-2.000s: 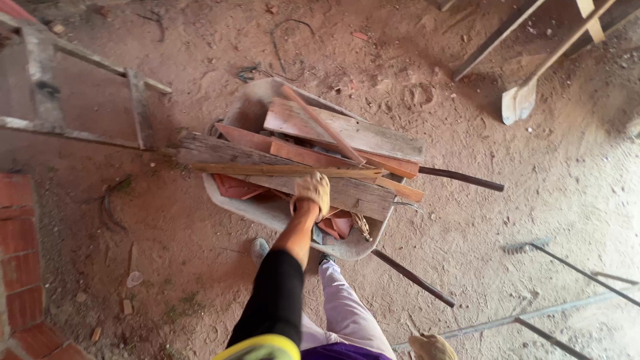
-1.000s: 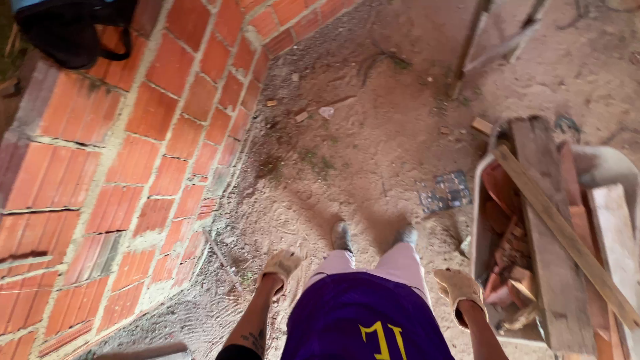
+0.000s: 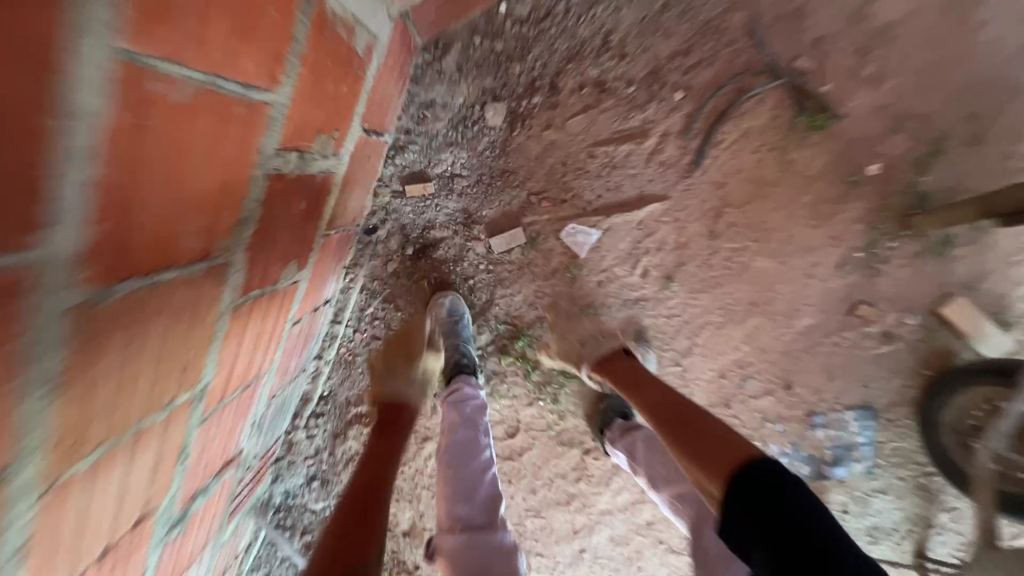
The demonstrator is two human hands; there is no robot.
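Observation:
My left hand [image 3: 400, 364], in a light work glove and blurred by motion, hangs beside my left boot [image 3: 454, 332], near the foot of the brick wall. Over the dirt floor, my right hand [image 3: 588, 340], gloved and blurred too, is close to my right boot [image 3: 612, 412]. Nothing shows in either hand, but the blur hides the fingers. In front of the boots lie a small wood offcut [image 3: 507, 239], a second offcut [image 3: 418, 190] and a whitish scrap [image 3: 580, 238].
A hollow-brick wall [image 3: 180, 160] with mortar joints rises along the left. At the right edge are a wheel [image 3: 972, 424], a wood block [image 3: 974, 324] and a dark wooden piece [image 3: 972, 206]. A bent cable or rod [image 3: 720, 120] lies farther up on the dirt.
Two seconds ago my hand was on a wood strip atop the loaded wheelbarrow; one second ago both hands were off it. The view has swung to the wall, and the load is out of sight.

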